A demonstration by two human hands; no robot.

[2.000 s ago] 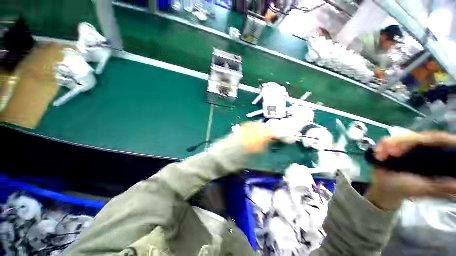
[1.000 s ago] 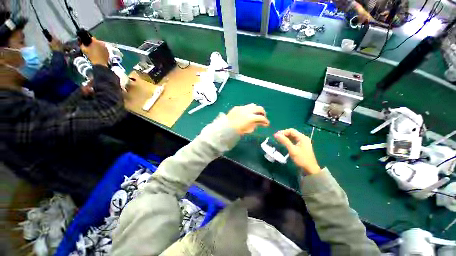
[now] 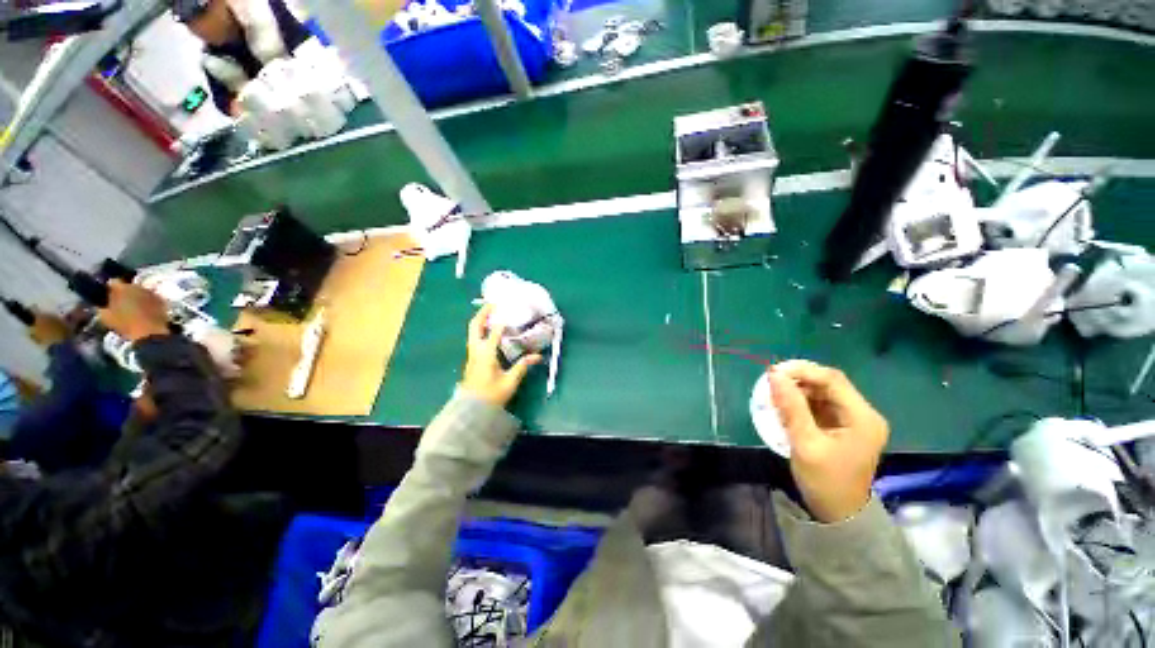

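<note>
My left hand (image 3: 492, 361) grips a white camera housing (image 3: 522, 311) at the bench's middle left. One antenna of the housing points down towards the bench's front edge. My right hand (image 3: 830, 430) holds a white round cover (image 3: 768, 408) by its edge near the front of the bench, partly hidden by the fingers. Thin red wires run left from the cover. The black electric screwdriver (image 3: 887, 158) hangs tilted above the bench at the right.
A screw feeder (image 3: 725, 187) stands at the back. White camera units (image 3: 982, 294) cluster at right. Another housing (image 3: 435, 225) lies by the brown board (image 3: 367, 332), which bears a pale tube (image 3: 307, 355) and a black box. Blue bins sit below. Another worker (image 3: 165, 418) is at left.
My left hand has moved left and now holds a housing. My right hand now holds the round cover; the small white piece is no longer seen between the hands. The view has shifted.
</note>
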